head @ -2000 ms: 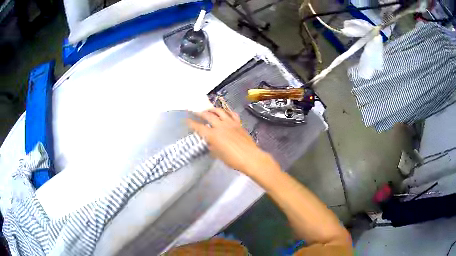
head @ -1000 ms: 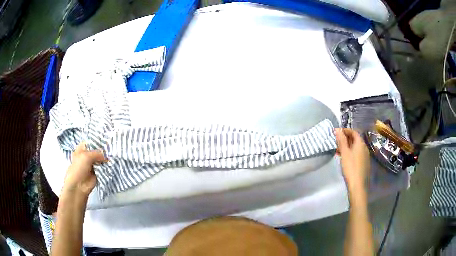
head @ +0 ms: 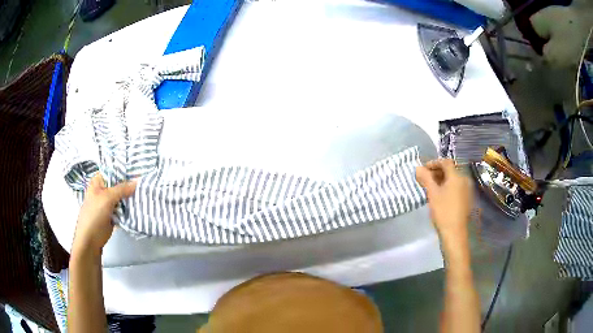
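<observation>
A white garment with grey-blue stripes (head: pixel 253 201) lies on the padded pressing board (head: pixel 364 240). One long tube of it, a sleeve or leg, stretches left to right with a few soft folds. My left hand (head: pixel 101 211) grips the bunched cloth at the tube's left end. My right hand (head: pixel 445 192) pinches the right end near its edge. The rest of the garment lies crumpled at the left, one end over a blue board (head: pixel 172 94).
An iron with a wooden handle (head: pixel 507 175) rests on a dark pad (head: pixel 478 140) at the right. A grey pointed plate with a dark knob (head: pixel 448 55) is at the far right. A brown basket (head: pixel 23 156) stands left. Striped cloth (head: pixel 575 234) is at the right edge.
Two seconds ago my right hand was over the tube's end and my left hand was out of view. Now both hands hold the tube, which has widened and shifted nearer me since one second ago.
</observation>
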